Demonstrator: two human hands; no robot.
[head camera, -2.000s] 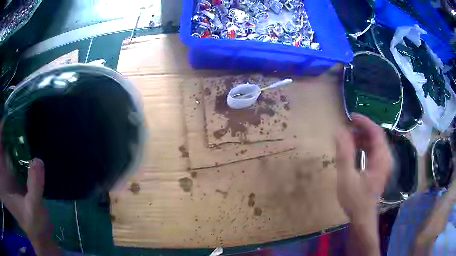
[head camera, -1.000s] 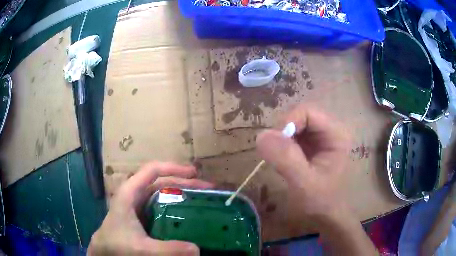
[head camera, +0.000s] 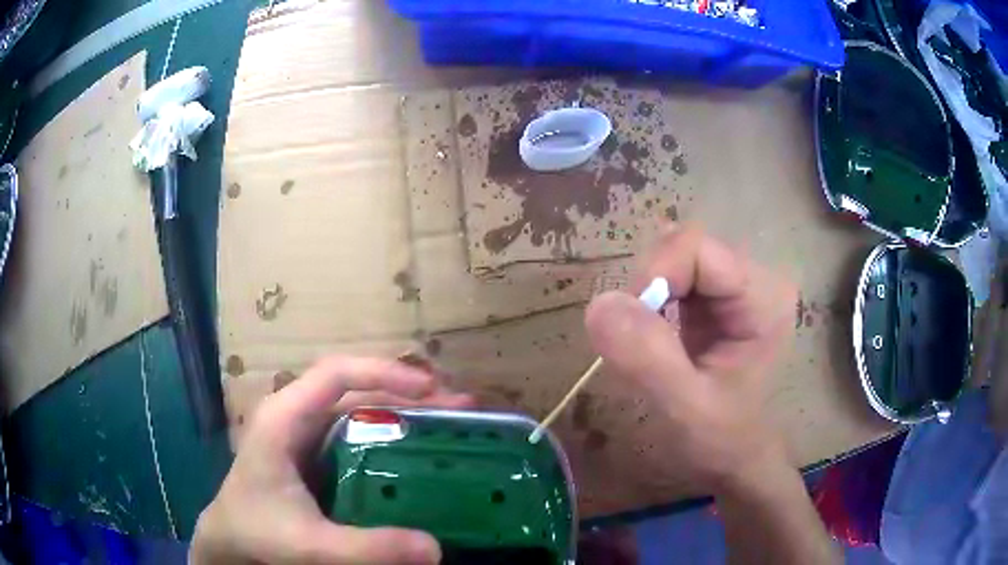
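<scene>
My left hand (head camera: 298, 475) grips a glossy green housing (head camera: 448, 475) with a chrome rim at the lower middle, fingers behind it and thumb across its near side. One red-and-chrome trim piece (head camera: 374, 425) sits at its upper left edge. My right hand (head camera: 702, 364) holds a cotton swab (head camera: 575, 388). The swab's lower tip rests at or just over the housing's upper right edge; contact is hard to tell. Its other white end shows by my fingers. A small translucent cup (head camera: 565, 139) stands on the stained cardboard (head camera: 321, 237).
A blue bin (head camera: 630, 44) of trim pieces is at the back. A black-handled hammer (head camera: 186, 265) with a white-wrapped head lies left, beside a smaller cardboard sheet (head camera: 83, 232). More housings (head camera: 912, 331) stand at right, near a white bag (head camera: 959, 55) and another person's blue clothing (head camera: 945, 475).
Since the earliest frame, the large dark housing has left my left hand, which now holds the green one. The swab has left the cup for my right hand. Lately its tip moved slightly right along the edge.
</scene>
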